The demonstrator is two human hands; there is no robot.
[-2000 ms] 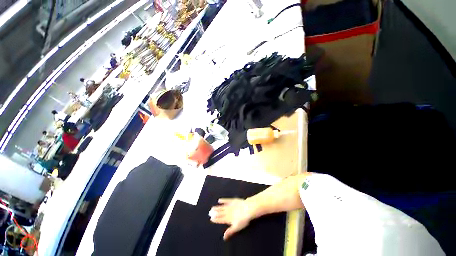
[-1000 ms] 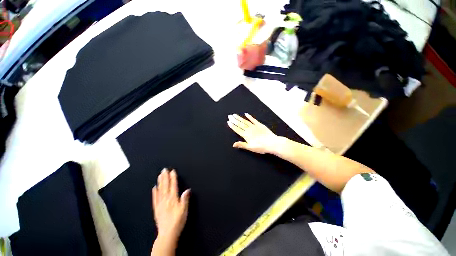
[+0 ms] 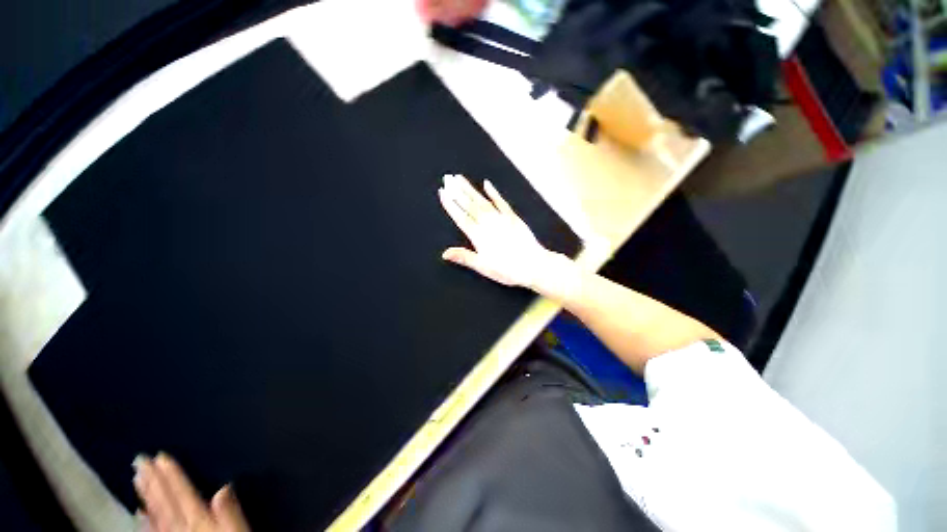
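Note:
A large flat black cut panel (image 3: 260,249) with square notched corners lies on the white-topped table in front of me. My right hand (image 3: 496,237) lies flat on its right part, palm down, fingers spread, holding nothing. My left hand (image 3: 187,499) is at the bottom left over the panel's edge, partly cut off by the picture's bottom; its visible fingers are apart and hold nothing. An orange-yellow glue bottle (image 3: 621,112) lies on the table right of the panel.
A pile of black strips (image 3: 665,52) is at the upper right, beside a pink-red pot (image 3: 453,8) cut off by the top edge. The worn pale table edge (image 3: 447,410) runs diagonally in front of my dark apron (image 3: 509,457). A box with a red edge (image 3: 817,109) stands beyond.
The view has shifted, so the neighbouring black stacks are out of the picture. My left hand has moved outward toward the panel's left edge. My right hand stays flat on the panel.

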